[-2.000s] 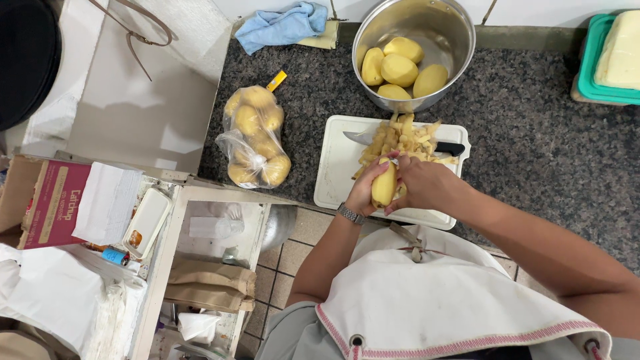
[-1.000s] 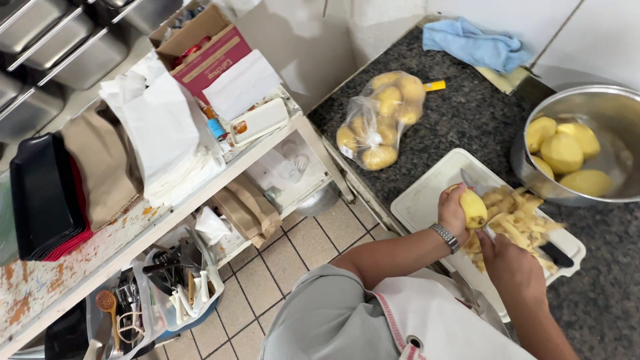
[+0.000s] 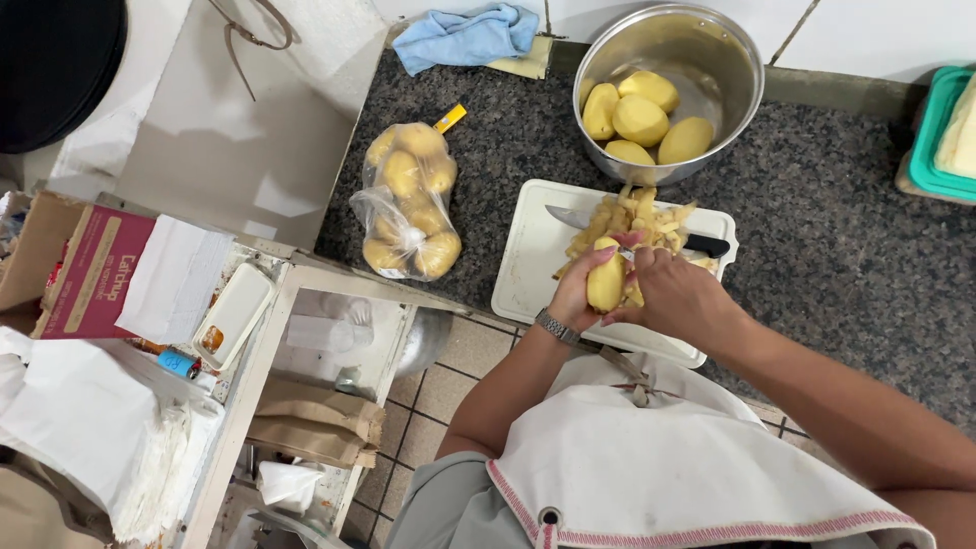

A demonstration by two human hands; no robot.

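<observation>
My left hand (image 3: 577,290), with a metal watch at its wrist, grips a mostly peeled potato (image 3: 605,282) over the near part of a white cutting board (image 3: 526,252). In my right hand (image 3: 671,286) is a small metal blade tool (image 3: 627,254), mostly hidden by the fingers, against the potato's upper end. Beneath and beyond the hands lies a heap of potato peels (image 3: 610,217), covering the middle of a knife with a black handle (image 3: 707,245). A steel pot (image 3: 740,114) with several peeled potatoes (image 3: 640,120) stands behind the board.
A knotted plastic bag of potatoes (image 3: 412,202) lies left on the granite counter. Behind it are a blue cloth (image 3: 469,36) and a yellow sponge cloth (image 3: 526,59). A teal-lidded container (image 3: 934,145) stands at far right. A cluttered shelf (image 3: 252,358) with a cardboard box (image 3: 91,267) is at left.
The view swung left toward the shelf and back again. Both hands stay over the board with a potato in the left one.
</observation>
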